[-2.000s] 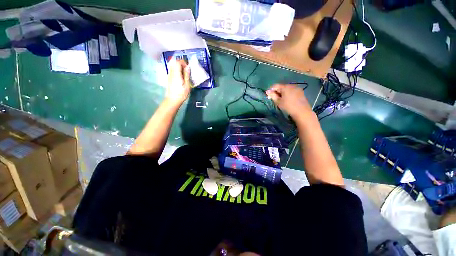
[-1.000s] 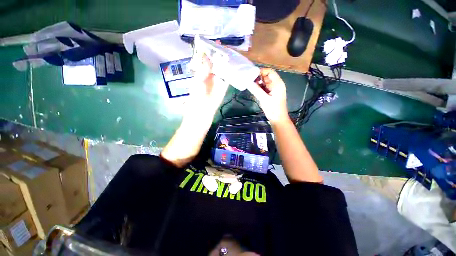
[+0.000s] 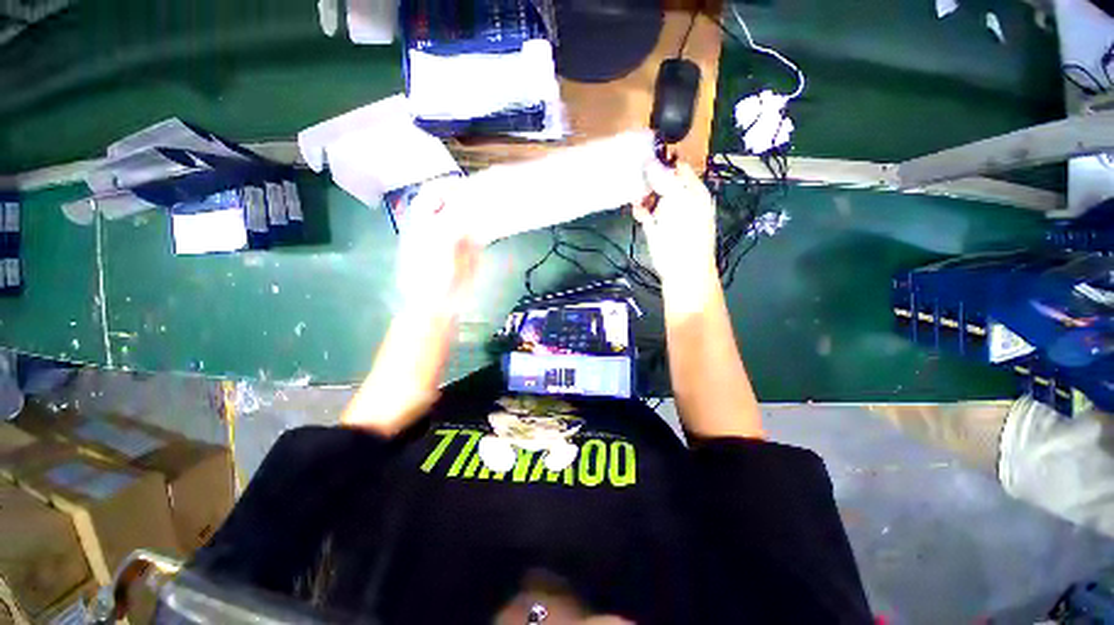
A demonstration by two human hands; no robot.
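A long white slip or bag (image 3: 556, 186), overexposed, is stretched between my two hands above the bench. My left hand (image 3: 442, 244) grips its left end; glare blurs the fingers. My right hand (image 3: 674, 202) holds its right end, with a small dark item at the fingertips. Blue printed retail packets (image 3: 571, 344) are stacked at the bench edge near my lap. Black cables (image 3: 586, 248) lie tangled on the bench below and beside my right hand. An open box with a white flap (image 3: 373, 153) lies behind my left hand, partly hidden.
A blue box with white sheets (image 3: 480, 86) stands at the back near a black mouse (image 3: 676, 98) and a white plug (image 3: 764, 120). Blue boxes (image 3: 208, 226) with raised flaps are at left, more blue boxes (image 3: 965, 305) at right. Brown cartons (image 3: 134, 482) stand lower left.
My hands moved from apart to both holding the white piece, which is now pulled out wide and flatter. The view has shifted, so bench items appear further left or lower.
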